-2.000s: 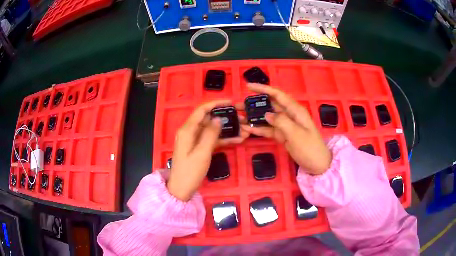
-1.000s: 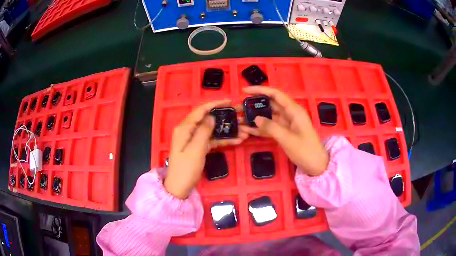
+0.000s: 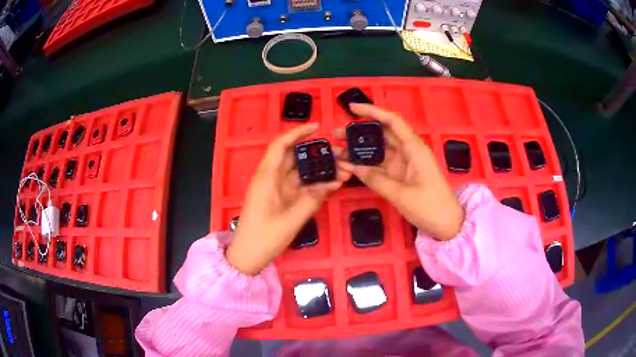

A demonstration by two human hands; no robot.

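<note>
My left hand (image 3: pixel 279 195) holds a smartwatch body (image 3: pixel 316 161) by its edges, its lit screen facing up with white and red marks. My right hand (image 3: pixel 408 174) holds a second smartwatch body (image 3: pixel 365 143) beside it, its screen showing small white text. Both are held above the main red compartment tray (image 3: pixel 411 108). Several dark watch bodies lie in the tray's pockets, including a tilted one (image 3: pixel 353 100) at the back and one with a bright reflection (image 3: pixel 366 293) in the near row. My hands and sleeves hide some pockets.
A second red tray (image 3: pixel 143 188) with watches and a white cable with a white block (image 3: pixel 50 222) is at left. Behind are a pale ring (image 3: pixel 289 68), a blue box (image 3: pixel 307 24), a light grey power supply (image 3: pixel 439 15) and a silver connector (image 3: pixel 436 66). A thin cable loops at right.
The left watch's screen now shows white and red marks, and the right one's shows different text. Both thumbs have moved off the screens to the edges. Both watches are still held.
</note>
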